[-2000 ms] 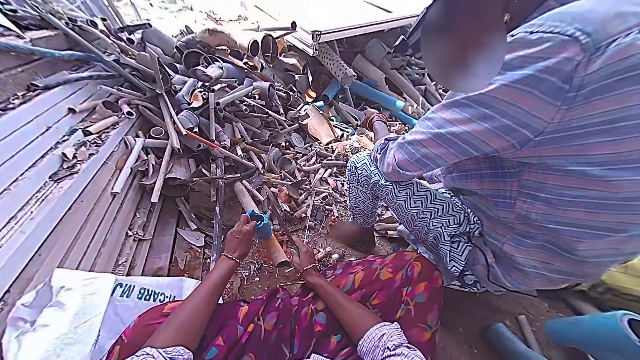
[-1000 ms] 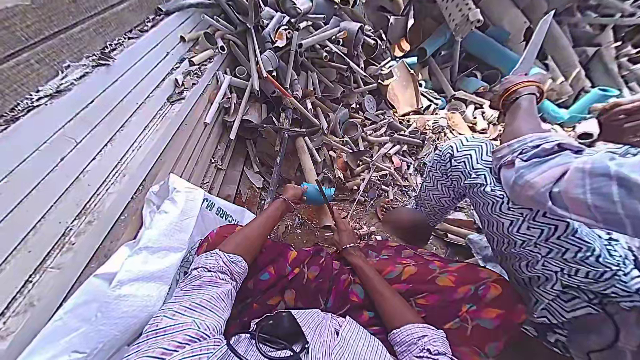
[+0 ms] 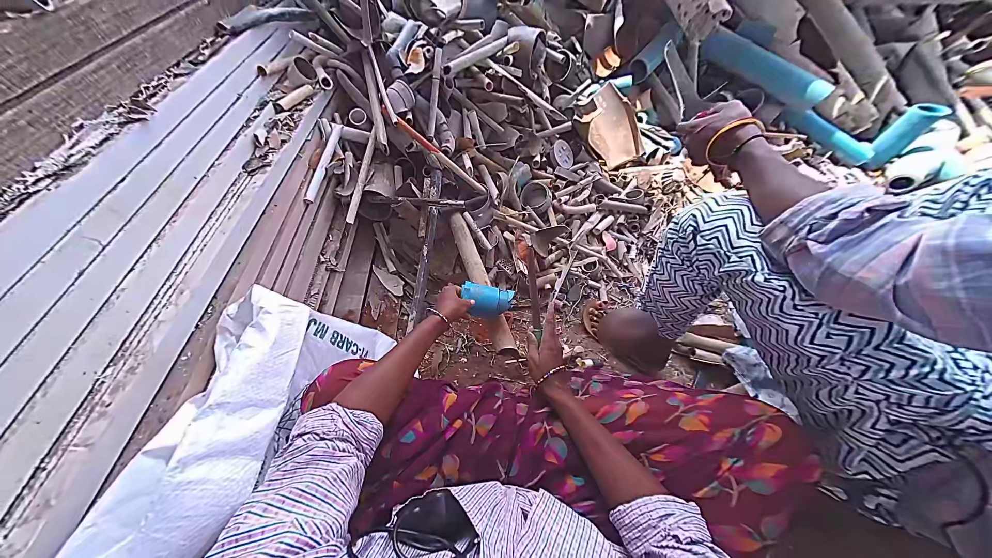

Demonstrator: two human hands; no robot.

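Note:
My left hand (image 3: 452, 304) grips the left end of a short blue plastic pipe piece (image 3: 488, 299), which has a jagged right end. Under that piece a beige pipe (image 3: 471, 252) lies slanting on the ground. My right hand (image 3: 547, 349) is closed on the handle of a long, dark-bladed tool (image 3: 534, 287), whose blade points up and away from me. The blade is just right of the blue piece, apart from it. Whether it is a knife or another tool I cannot tell.
Scrap plastic pipes (image 3: 535, 194) are heaped ahead. Long grey panels (image 3: 139, 232) lie at left, with a white woven sack (image 3: 225, 403) beside my lap. A co-worker sits close at right, a bangled hand (image 3: 717, 132) holding a blade (image 3: 682, 81). Larger blue pipes (image 3: 763, 66) lie behind.
The dark blade, across or against the blue piece a second ago, now stands apart to its right. The co-worker's raised blade has come down toward the heap. The view has swung right since the first frame.

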